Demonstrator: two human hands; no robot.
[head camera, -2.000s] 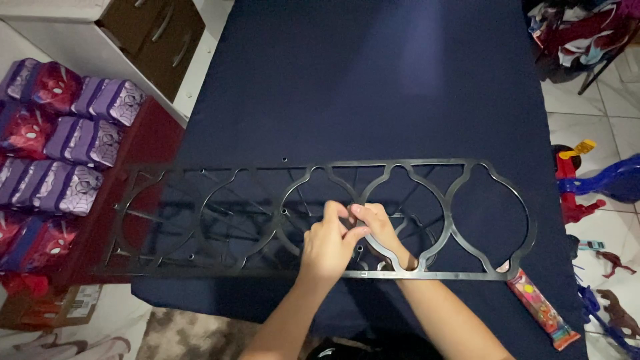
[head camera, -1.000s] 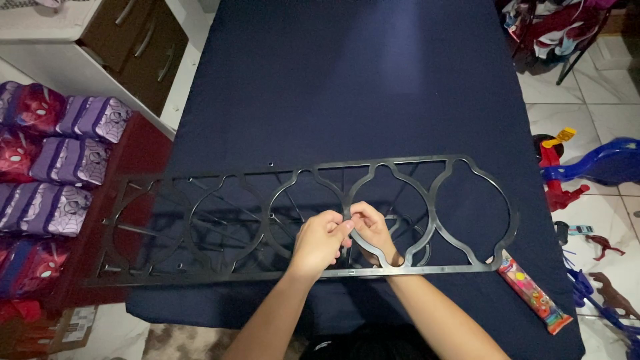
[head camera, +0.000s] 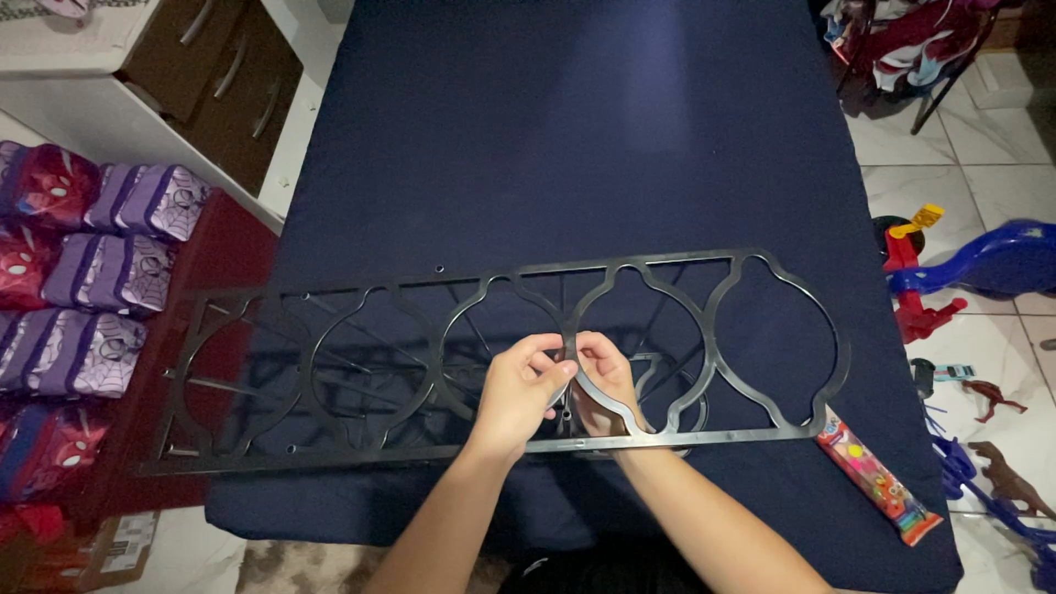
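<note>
A long black openwork frame (head camera: 707, 330) with a row of rounded openings stands raised over the dark blue cloth of the table (head camera: 528, 157). Thin rods and more black parts show beneath it. My left hand (head camera: 520, 392) pinches the curved strut between two middle openings, thumb and fingers at its left side. My right hand (head camera: 606, 384) reaches under the frame, its fingers closed around the right side of that same strut. Whether a small part is between the fingers cannot be told. A colourful wrapped packet (head camera: 879, 478) lies at the frame's right end.
Purple and red spider-themed bags (head camera: 111, 272) are stacked at the left, below a white cabinet with brown drawers (head camera: 214, 82). Toys, including a brown dinosaur (head camera: 1008, 477) and a blue plastic piece (head camera: 982, 256), lie on the tiled floor at right. A chair with clothes (head camera: 916, 41) stands beyond.
My hands, apart from the strut's lower end and close together two seconds ago, now sit on either side of the strut. The view has shifted slightly.
</note>
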